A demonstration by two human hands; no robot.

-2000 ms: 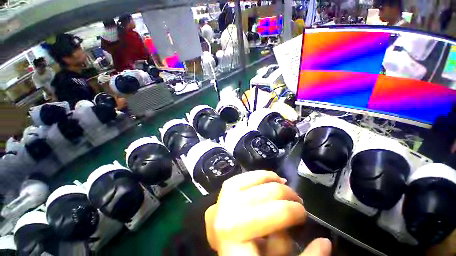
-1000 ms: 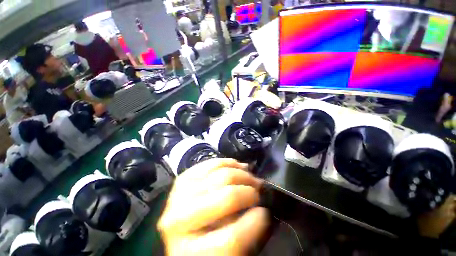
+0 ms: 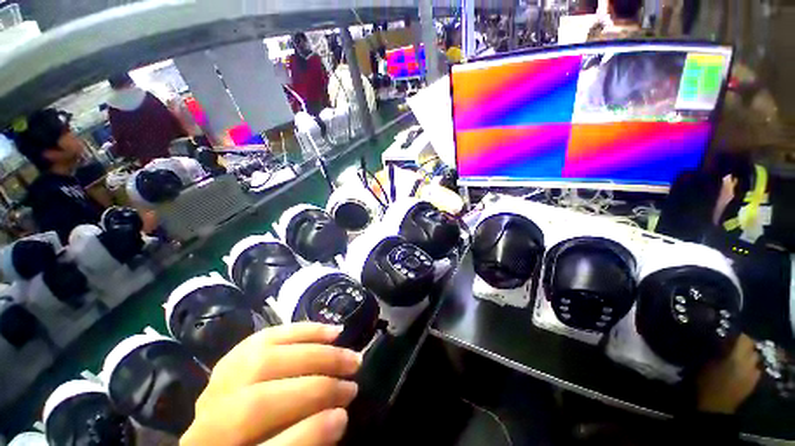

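My left hand [image 3: 281, 385] is at the lower middle, its fingers curled, in front of a white dome camera with a black ball [image 3: 338, 305]; whether it holds anything is hidden. My right hand [image 3: 732, 376] is low at the right, against or just behind the lower right side of the rightmost dome camera [image 3: 689, 309]; its fingers are mostly hidden. That camera's lights face forward. Two more dome cameras, one at the bench's left end [image 3: 507, 248] and one in the middle [image 3: 590, 283], stand beside it.
A monitor [image 3: 514, 113] shows colour gradients and one camera picture. Several dome cameras [image 3: 209, 309] stand in rows on the green belt at left. White wiring [image 3: 575, 200] lies under the monitor. Small parts [image 3: 776, 361] are at the right edge. A person [image 3: 57, 165] is across the belt.
My left hand has moved left and down in the picture. My right hand shows at the rightmost camera, whose lights have turned into view. The middle camera's lights now show too. The view has shifted.
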